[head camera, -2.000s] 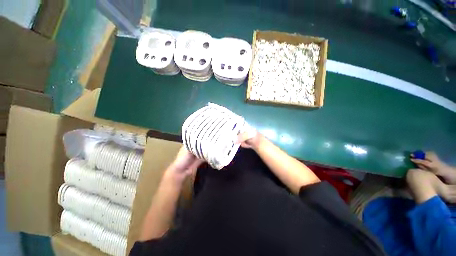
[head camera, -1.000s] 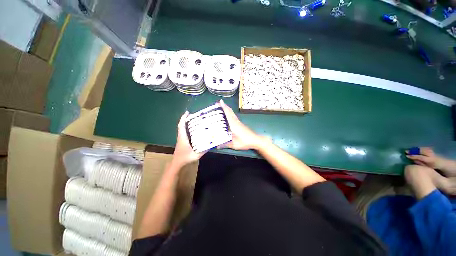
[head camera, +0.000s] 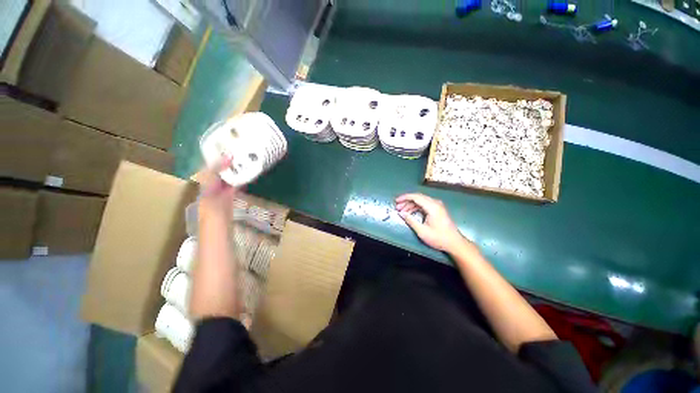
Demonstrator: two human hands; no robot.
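A stack of off-white covers [head camera: 249, 146] is at the left end of the green bench, above the open carton. My left hand [head camera: 219, 173] is blurred and at the stack's near side, overlapping its lower edge; its grip is not clear. My right hand [head camera: 430, 220] is at the bench's front edge, empty, fingers slightly curled and apart. Three more stacks of covers [head camera: 355, 115] stand in a row at the back, holes facing up. The parts tray [head camera: 559, 146] to their right is full of small off-white pieces.
The large open carton [head camera: 307, 265] at the lower left holds rows of covers, partly hidden by my left arm. Closed cartons [head camera: 115, 88] stand beyond it. A grey metal housing [head camera: 269, 38] is at the bench's left end. Blue wired components [head camera: 562, 8] lie at the far side.
The stack of covers has moved from between both hands to the bench's left end, with my left hand beside it. My right hand has let go. The view has shifted left.
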